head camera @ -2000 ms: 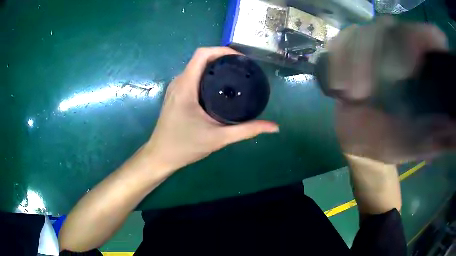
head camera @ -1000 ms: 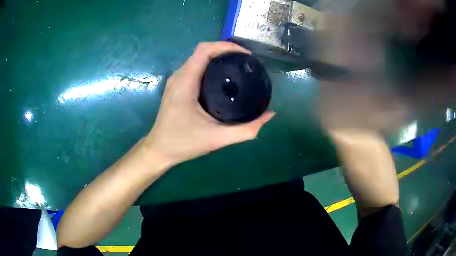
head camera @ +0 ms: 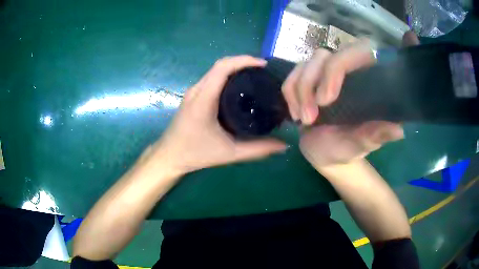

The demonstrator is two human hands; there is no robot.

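Observation:
My left hand [head camera: 197, 123] grips the round black housing [head camera: 249, 102] from its left side, over the green bench. Its dark end face points up, with two shiny spots near the centre. My right hand [head camera: 331, 100] holds the long black electric screwdriver [head camera: 399, 86], which lies across the view and carries a pale label at its right end. The driver's nose points left and is close against the housing's right side. The bit and its exact contact are blurred and partly hidden by my fingers.
The screw feeder [head camera: 297, 39] with a blue side edge stands on the bench [head camera: 94, 58] behind my right hand, which partly covers it. A crumpled clear plastic bag [head camera: 436, 16] is at the top right. A person's dark sleeve [head camera: 23, 236] shows at bottom left. Yellow lines mark the floor.
My right hand has come from the feeder down and left to the housing's right side with the screwdriver. The housing has turned slightly in my left hand. The whole view has shifted a little.

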